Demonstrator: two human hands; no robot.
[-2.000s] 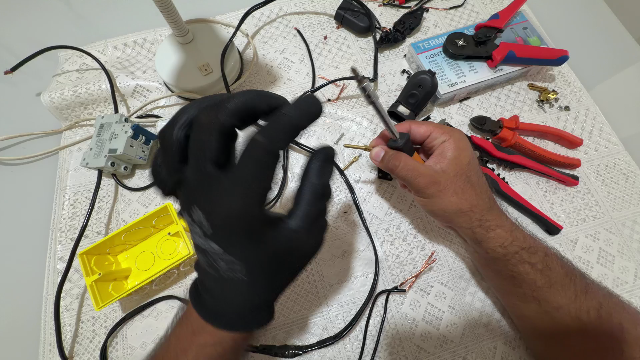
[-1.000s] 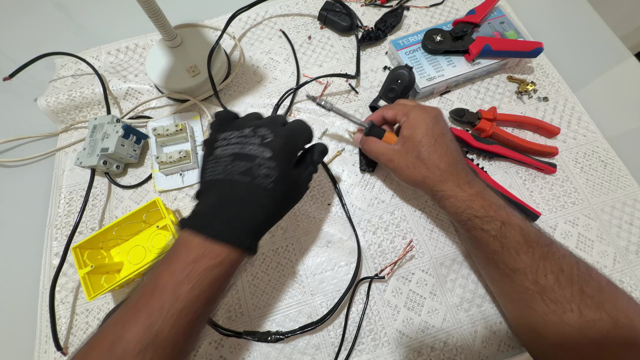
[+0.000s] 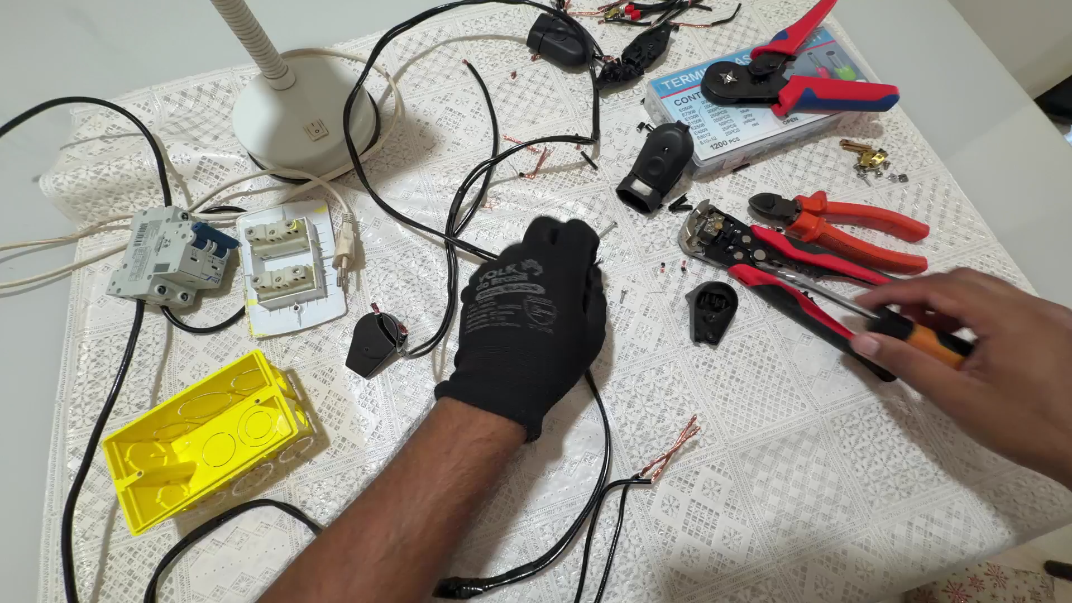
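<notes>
My left hand (image 3: 536,310), in a black work glove, is closed at the middle of the table over a black cable (image 3: 605,419); what its fingers hold is hidden. Just beyond its fingertips lies a small screw (image 3: 609,228). My bare right hand (image 3: 963,343) grips the orange-and-black handle of a screwdriver (image 3: 925,335), whose shaft lies across the red-handled wire stripper (image 3: 804,306). Between the hands, a black plug housing half (image 3: 713,311) rests on the cloth. Another black plug part (image 3: 377,342), joined to a cable, sits left of the glove.
A circuit breaker (image 3: 172,260), a white socket plate (image 3: 293,285) and a yellow wall box (image 3: 209,440) lie at left. The lamp base (image 3: 306,121) stands behind. Orange cutting pliers (image 3: 846,226) and a crimping tool (image 3: 787,88) on a terminal box (image 3: 712,142) are at right.
My right hand has moved right with the screwdriver, away from the left hand, uncovering the black housing half. My gloved hand has moved right and its fingers have closed.
</notes>
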